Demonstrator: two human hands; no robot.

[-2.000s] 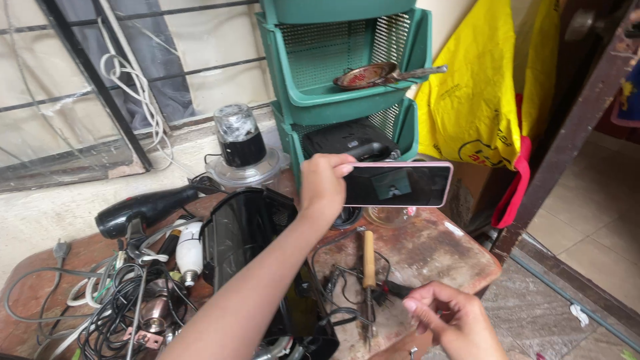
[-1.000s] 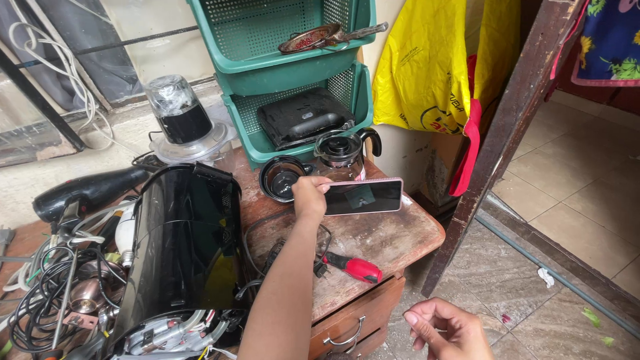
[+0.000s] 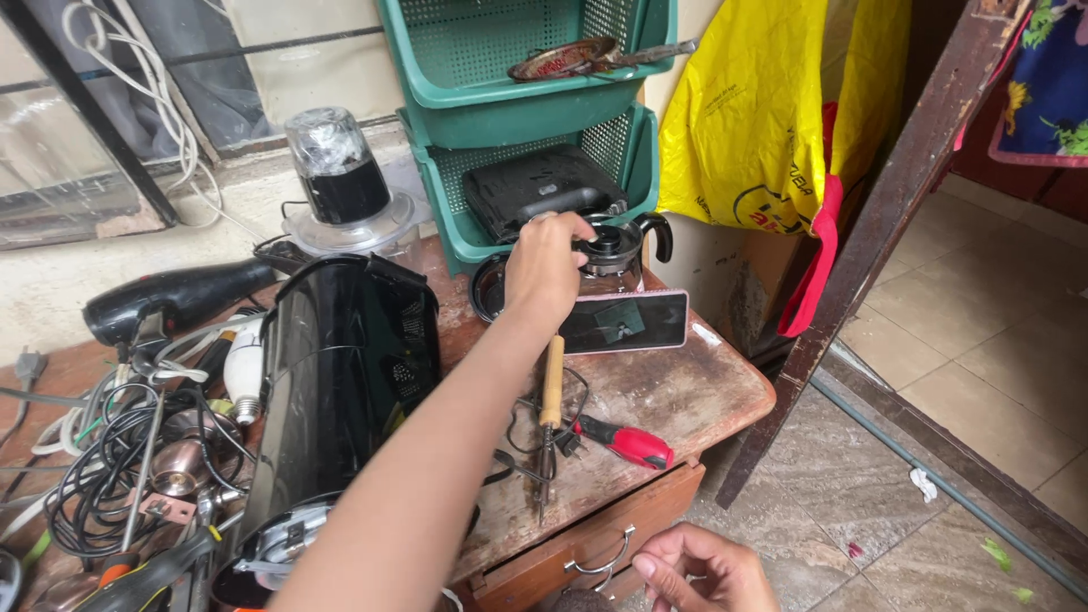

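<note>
My left hand [image 3: 548, 259] reaches over the wooden table to the glass coffee carafe [image 3: 614, 246], its fingers by the black lid; whether they grip it I cannot tell. A smartphone [image 3: 627, 323] with a pink edge leans upright on its long side just below that hand. In front of it lie a soldering iron with a wooden handle [image 3: 552, 382] and a red-handled tool [image 3: 633, 444]. My right hand [image 3: 705, 568] is low in front of the drawer, fingers curled with thumb near the forefinger; whether it holds something small is not clear.
A black appliance housing [image 3: 340, 357] stands left of centre. Beyond it are a hair dryer [image 3: 178, 297], a light bulb [image 3: 245, 370] and tangled cables [image 3: 102, 484]. Green stacked baskets [image 3: 527, 110] stand behind, beside a yellow plastic bag [image 3: 748, 119]. A wooden door frame [image 3: 884, 238] is at right.
My left hand has let go of the smartphone, which it held before, and has moved up to the carafe. The phone now stands without a hand on it.
</note>
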